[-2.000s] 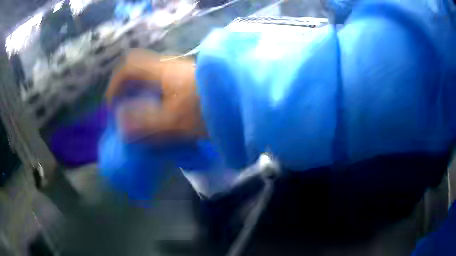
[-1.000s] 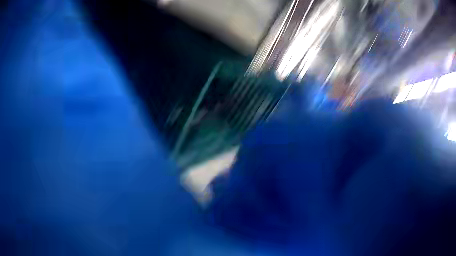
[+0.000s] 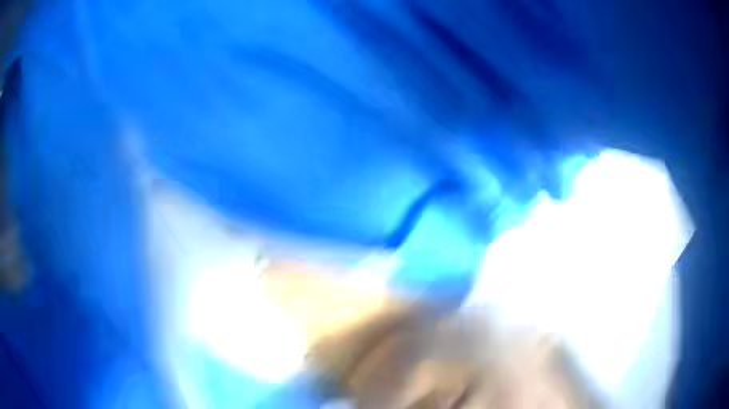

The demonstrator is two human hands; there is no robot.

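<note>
Bright blue cloth [image 3: 264, 136] fills most of the view, very close and blurred, with folds running down toward the middle. Whether it is a smock, a sleeve or a cap cannot be told. A skin-coloured shape [image 3: 480, 375] lies at the bottom centre, cut off by the lower edge. A paler skin-toned patch touches its left side. The blur does not show what body part it is or whose. Neither my left hand nor my right hand can be made out for certain.
A glaring, overexposed white area [image 3: 591, 264] lies at the right, against dark blue cloth. A smaller white glare [image 3: 232, 319] lies at the lower left. No bench, crate or floor can be made out.
The view has swung sharply. The bench, purple cloth and blurred hand from two seconds ago, and the green crate from one second ago, are gone. Close blue cloth and white glare replace them.
</note>
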